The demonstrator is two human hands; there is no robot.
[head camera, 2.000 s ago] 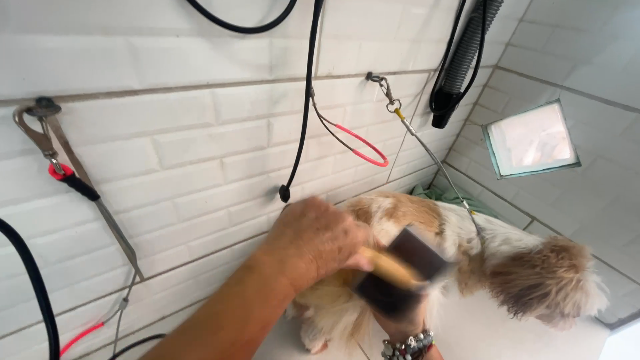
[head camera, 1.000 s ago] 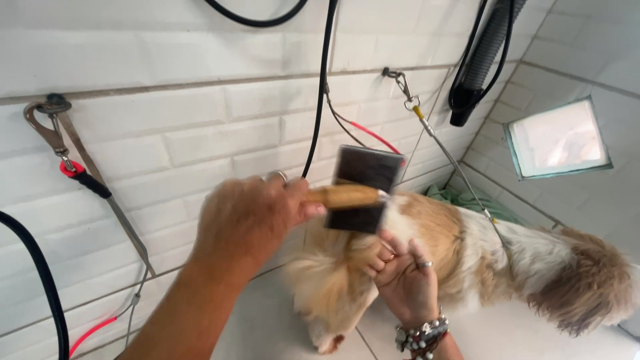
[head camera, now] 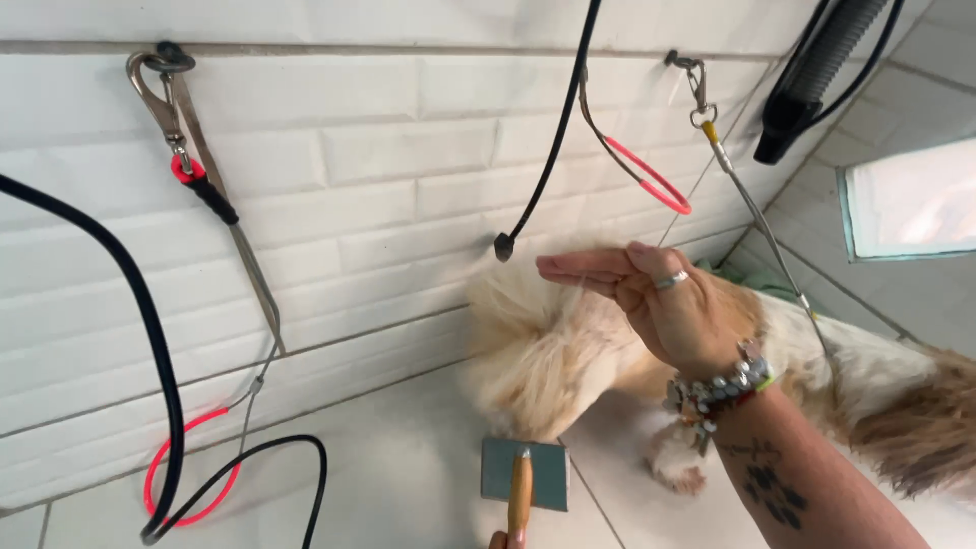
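A slicker brush with a wooden handle [head camera: 521, 488] is in my left hand [head camera: 507, 540], of which only the fingertips show at the bottom edge. The brush's flat head lies just below the fur of the hind leg of a cream, tan and white dog [head camera: 831, 335]. My right hand [head camera: 656, 305], wearing a ring and beaded bracelets, is held over the dog's rump with its fingers stretched to the left, beside the fluffy fur of the rear [head camera: 518, 328]. Nothing shows in its grip. A grey tether [head camera: 770, 236] runs from a wall clip to the dog's neck.
A metal snap hook [head camera: 156, 99] with a red-looped cable hangs on the white tiled wall [head camera: 412, 145]. A black cable [head camera: 145, 305] curves at the left, another hangs at the centre. A dryer hose [head camera: 839, 61] and a light-coloured panel [head camera: 915, 198] are at the right.
My left hand has moved down with the brush, from above the dog's rump to beside its hind leg. My right hand has moved up to the rump.
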